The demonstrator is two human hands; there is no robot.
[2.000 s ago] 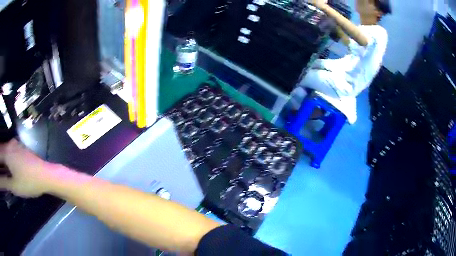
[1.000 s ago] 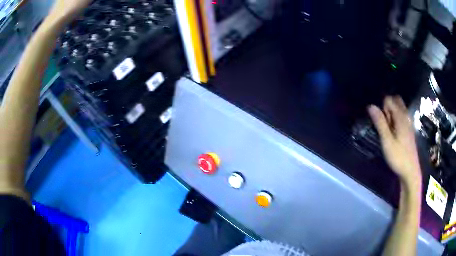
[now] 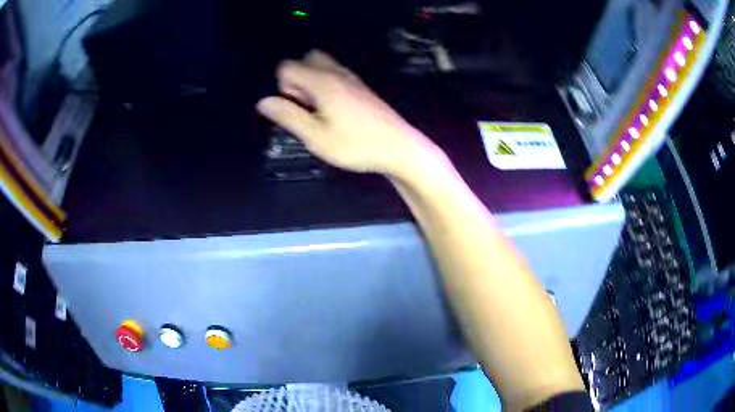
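Observation:
My right hand (image 3: pixel 342 117) reaches over the panel to the black table (image 3: pixel 177 185), its fingers bent and pointing left and a little blurred. It is at a fixture (image 3: pixel 292 157), a small metallic or clear-looking block on the table, partly hidden by the hand. Whether the fingers hold a small part cannot be told. My left hand is out of the picture.
The grey panel (image 3: pixel 322 306) has a red emergency stop (image 3: pixel 130 336), a white button (image 3: pixel 171 335) and an orange button (image 3: pixel 218 337). Yellow bars stand at both sides. A warning label (image 3: pixel 522 146) lies right of the hand. Black trays (image 3: pixel 645 298) are at the right; a white fan (image 3: pixel 310 399) is below.
The view has swung right and now faces the panel squarely. My left hand's arm, at the left trays before, has left the picture. My right hand remains by the fixture, its fingers now pointing left.

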